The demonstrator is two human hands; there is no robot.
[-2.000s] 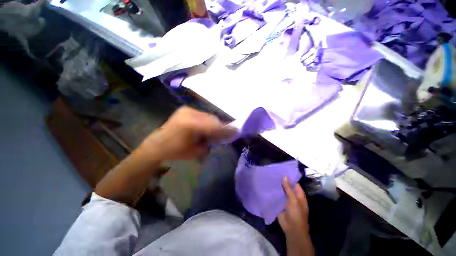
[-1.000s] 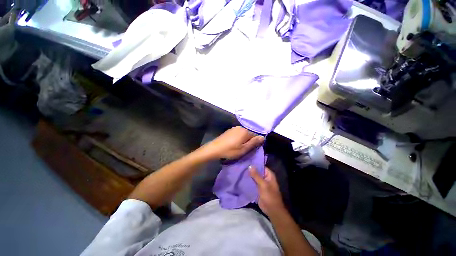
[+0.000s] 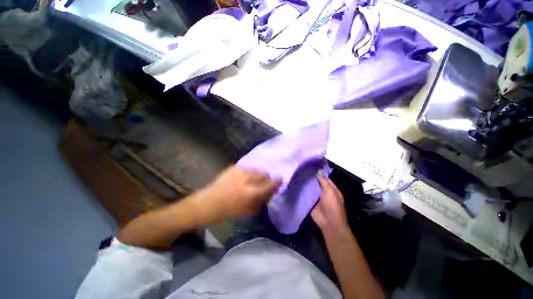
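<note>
A purple fabric panel (image 3: 298, 153) hangs over my lap at the table's front edge, its upper part bright under the lamp. My left hand (image 3: 248, 190), slightly blurred, grips its left side. My right hand (image 3: 330, 204) holds its right edge, fingers partly hidden by the cloth. The panel is bent and folded between the two hands. Whether it is one layer or more I cannot tell.
The overlock machine's shiny cloth plate (image 3: 453, 87) is at the right. Other purple panels (image 3: 386, 70) lie left of it. White curved pieces (image 3: 207, 44) overhang the front edge at the left. Pale thread waste (image 3: 387, 201) hangs at the table edge. A violet heap (image 3: 467, 20) lies behind.
The panel lying on the table edge a second ago is now lifted and held between both hands. My left hand has moved left and down, my right hand slightly right. The view has shifted.
</note>
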